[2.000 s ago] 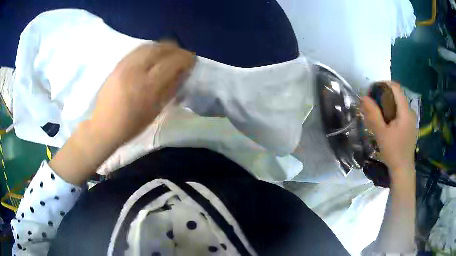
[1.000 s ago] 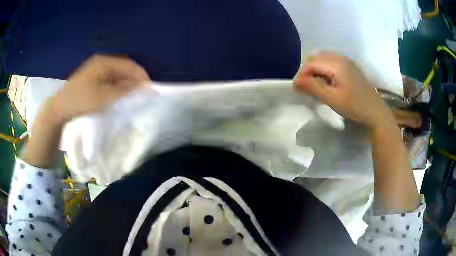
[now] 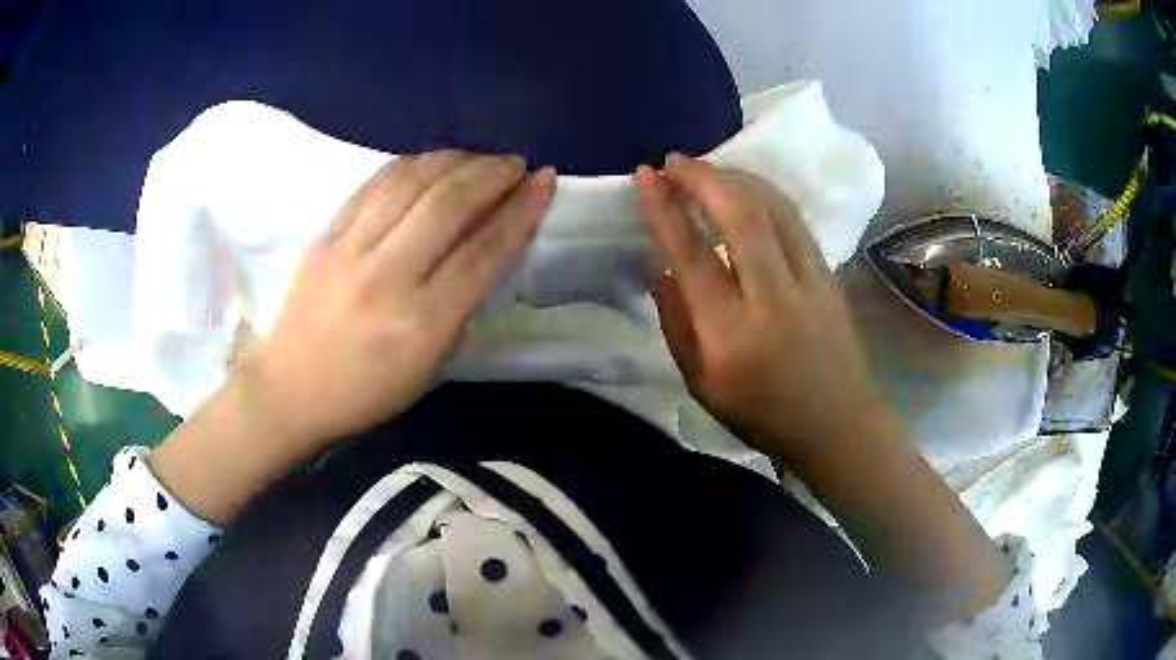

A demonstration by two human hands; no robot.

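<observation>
A white garment (image 3: 580, 258) lies over the near edge of the navy pressing board (image 3: 387, 77), with its folded edge running between my hands. My left hand (image 3: 387, 277) lies on the garment with its fingertips at this edge. My right hand (image 3: 754, 303) holds the same edge a little to the right, fingertips pinched on it. Part of the garment spreads left of my left hand, and another part sticks up beyond my right hand. The fingers hide parts of the edge.
The steam iron (image 3: 980, 284) is parked at the right, its tip pointing left and its brown handle up. It rests by a stained pad (image 3: 1081, 387). White table cloth (image 3: 903, 77) lies beyond the board. More white cloth (image 3: 1045, 503) is bunched at the lower right.
My right hand has left the iron, which now stands parked at the right. Both hands have come closer together on the garment's edge, and the garment lies spread further over the board's edge.
</observation>
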